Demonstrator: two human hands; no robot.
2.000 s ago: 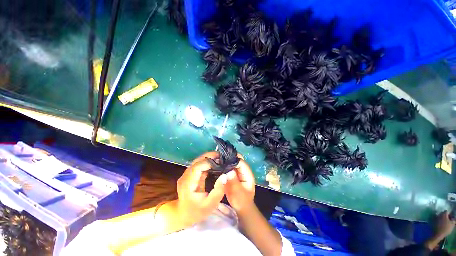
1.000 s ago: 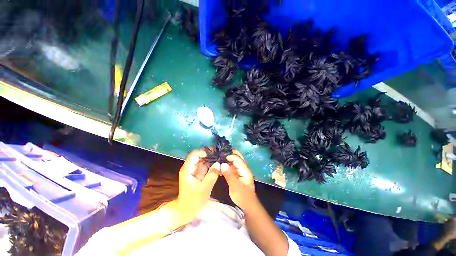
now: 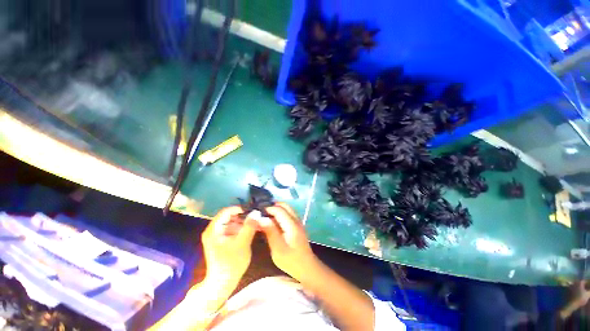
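Observation:
A dark spiky cluster part (image 3: pixel 260 198) is held between the fingertips of both hands, just above the bench's near edge. My left hand (image 3: pixel 228 247) grips it from the left and my right hand (image 3: pixel 286 239) from the right, with the thumbs close together. The fingers hide its lower part. A white glue bottle (image 3: pixel 284 175) lies on the green bench (image 3: pixel 259 123) just beyond the hands. A large pile of dark clusters (image 3: pixel 382 129) lies to the right, spilling from a tipped blue crate (image 3: pixel 446 45).
A yellow strip (image 3: pixel 220 149) lies left of the bottle. Black cables (image 3: pixel 206 106) hang at left. A lilac-looking crate (image 3: pixel 77 271) stands at lower left, with clusters below it. Another person's hand (image 3: pixel 574 300) shows at the lower right edge.
The view has shifted, so the bench things sit lower and further right. Both hands still hold the cluster, now further left relative to the bottle, and its tilt has changed.

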